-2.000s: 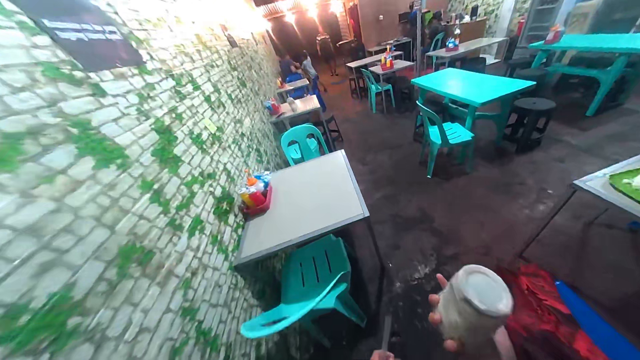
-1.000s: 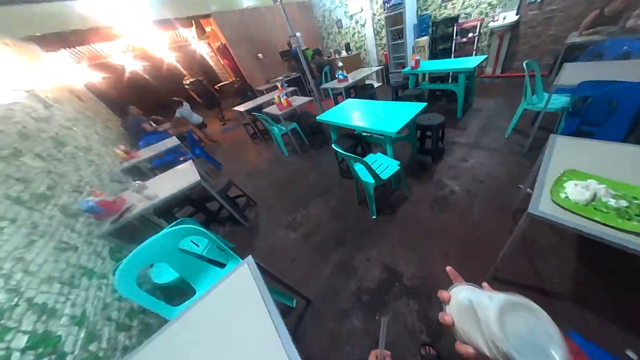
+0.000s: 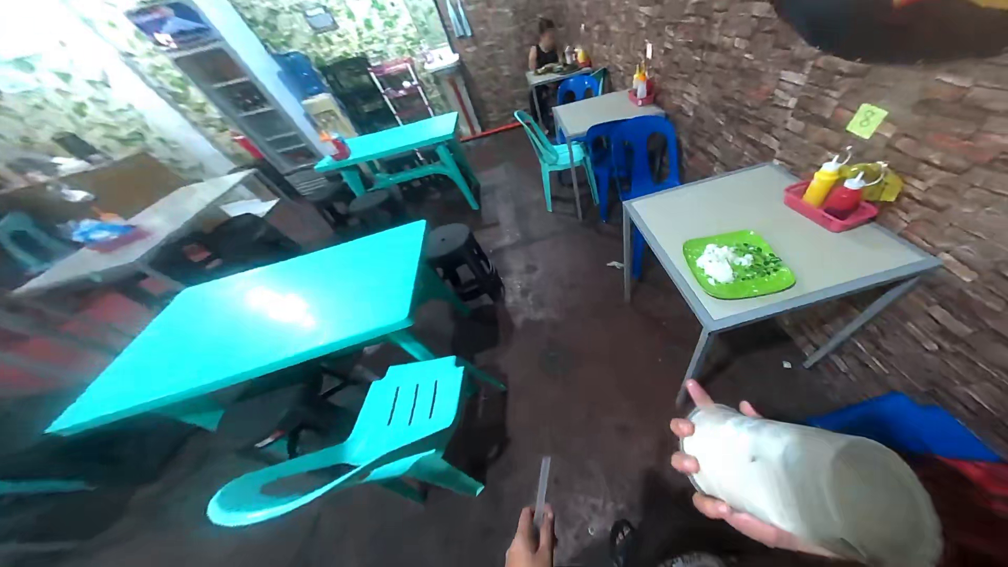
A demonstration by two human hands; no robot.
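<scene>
My right hand (image 3: 728, 512) grips a large, whitish cylindrical container (image 3: 795, 472) at the lower right; its fingers wrap around the far end. At the bottom centre, my left hand (image 3: 531, 539) pinches a thin translucent strip (image 3: 543, 484) that points upward; whether it is a straw or a utensil I cannot tell. Beyond the container, a green square plate (image 3: 756, 291) with white rice and chopped greens lies near the front edge of a grey-topped table (image 3: 819, 287). A red tray (image 3: 835, 219) on that table holds yellow and red squeeze bottles.
A turquoise table (image 3: 260, 315) and a turquoise plastic chair (image 3: 409, 402) stand at left, with a black stool (image 3: 453, 244) behind. Blue chairs (image 3: 638, 150) and another table (image 3: 594, 114) line the brick wall. A person (image 3: 545, 51) sits at the far table. Dark floor runs between the furniture rows.
The view has swung far to the right, bringing the plate's whole table and the brick wall into sight. Both hands keep hold of the container and the strip.
</scene>
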